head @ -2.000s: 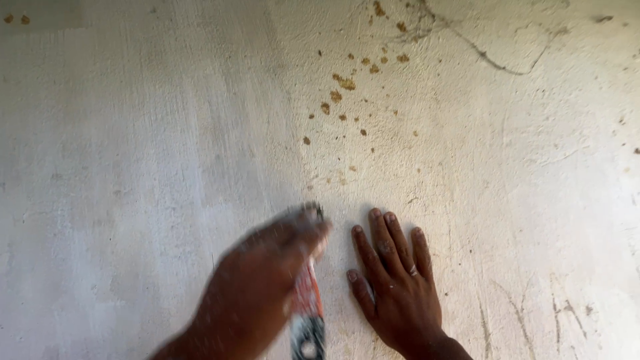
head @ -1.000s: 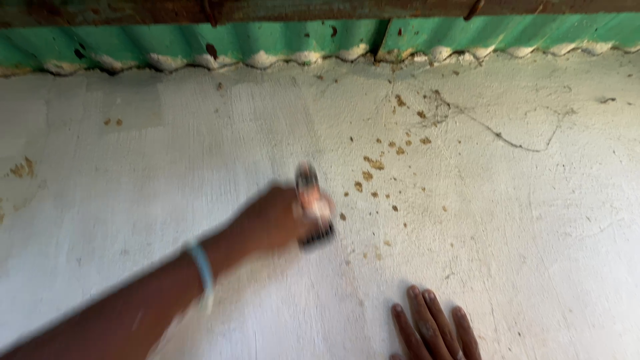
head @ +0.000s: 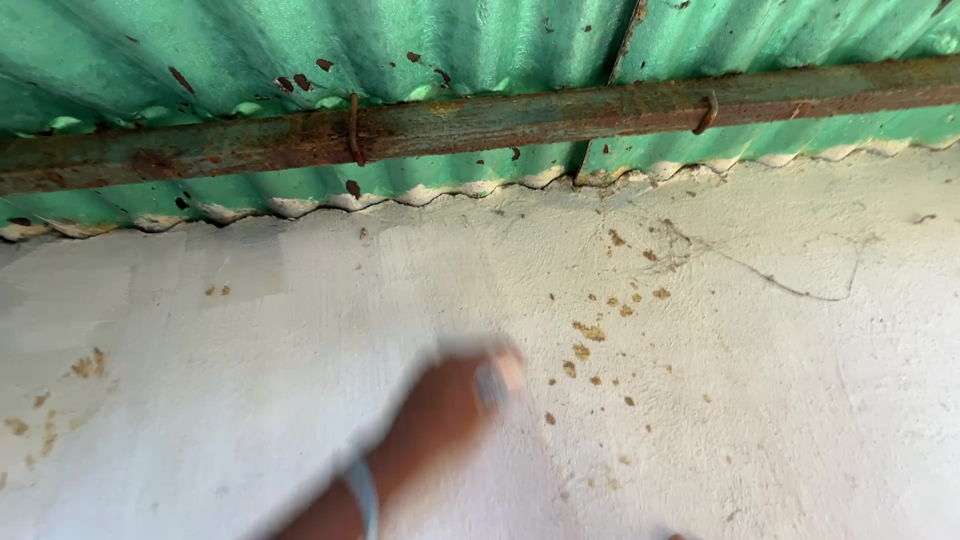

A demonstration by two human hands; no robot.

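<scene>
My left hand, blurred by motion, reaches in from the bottom left, in front of the pale plastered wall. A light blue band circles its wrist. The fingers are closed around a hand tool; only a blurred grey and pinkish-orange part of its handle shows. Its working end is hidden or too blurred to identify. Brown and yellowish spots mark the wall just right of this hand. Of my right hand, just a fingertip shows at the bottom edge.
Green corrugated metal sheeting meets the wall's top along a wavy edge. A rusty metal bar with bent hooks crosses below it. Cobweb strands cling to the upper right wall.
The view has tilted up, bringing in the sheeting and bar. My left hand has moved up the wall with the tool in it. My right hand, earlier spread on the wall, has almost left the view.
</scene>
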